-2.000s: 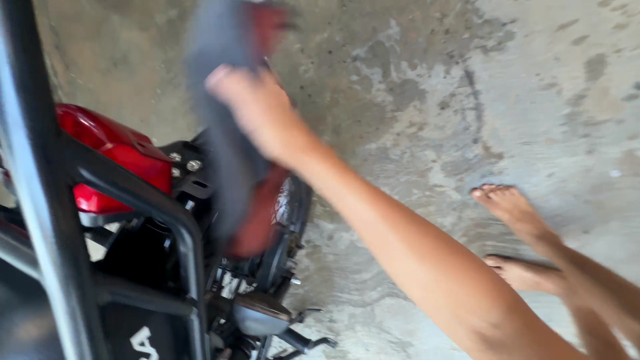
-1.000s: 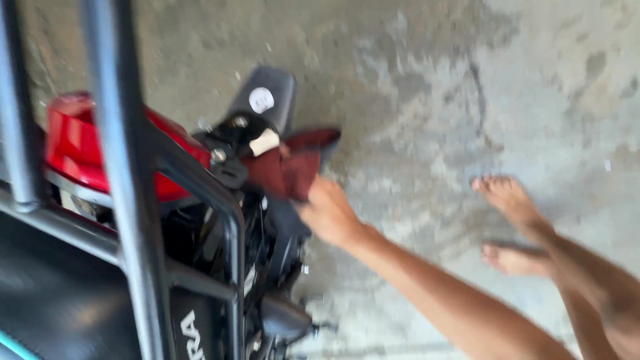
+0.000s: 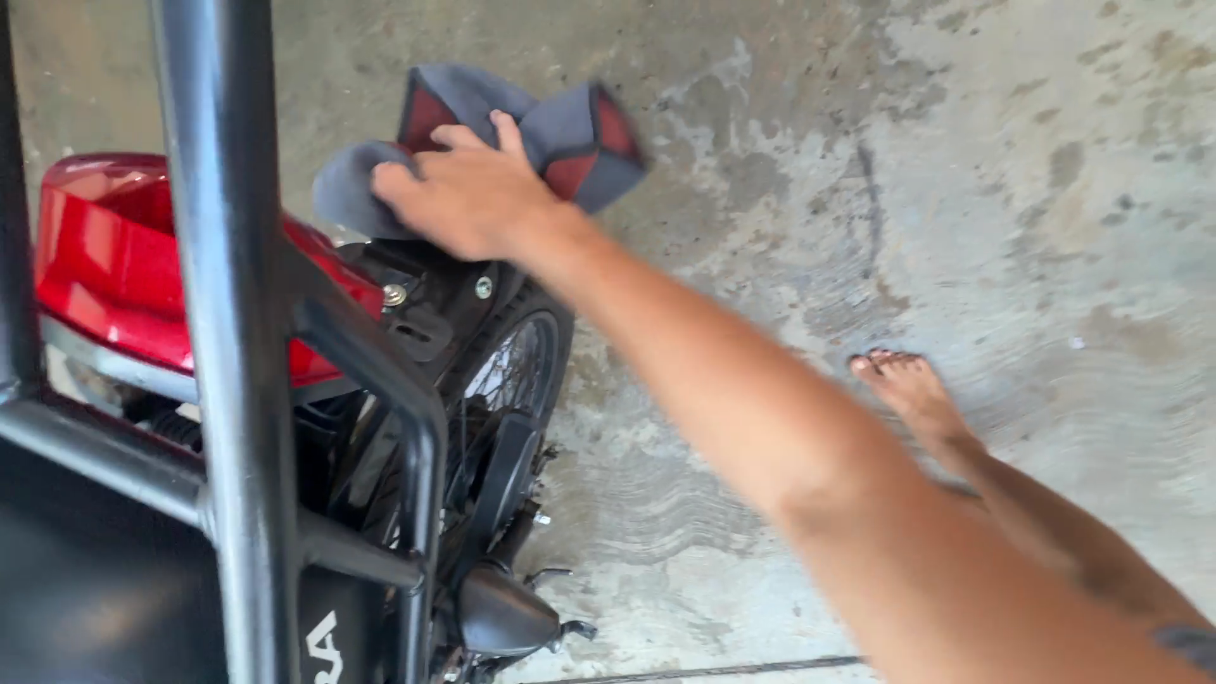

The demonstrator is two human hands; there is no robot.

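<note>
My right hand (image 3: 470, 195) reaches up and left from the lower right and grips a grey and dark red cloth (image 3: 484, 95), with folds of it spreading to both sides. Its fingertips are partly sunk in the cloth. Hand and cloth lie over the rear end of a motorcycle, just right of its red tail light (image 3: 114, 275), hiding part of the rear fender bracket. Below the wrist shows the spoked wheel (image 3: 546, 351). My left hand is out of view.
A thick black metal rack (image 3: 228, 380) crosses the left side, above a black panel (image 3: 95, 570) with white lettering. An exhaust-like black part (image 3: 503, 613) sits low. My bare foot (image 3: 907, 385) stands on the stained concrete floor (image 3: 741, 589) at the right.
The cloth was bunched beside the tail bracket one second ago; now it is more spread out and covers the fender end that showed then. My right hand has moved up.
</note>
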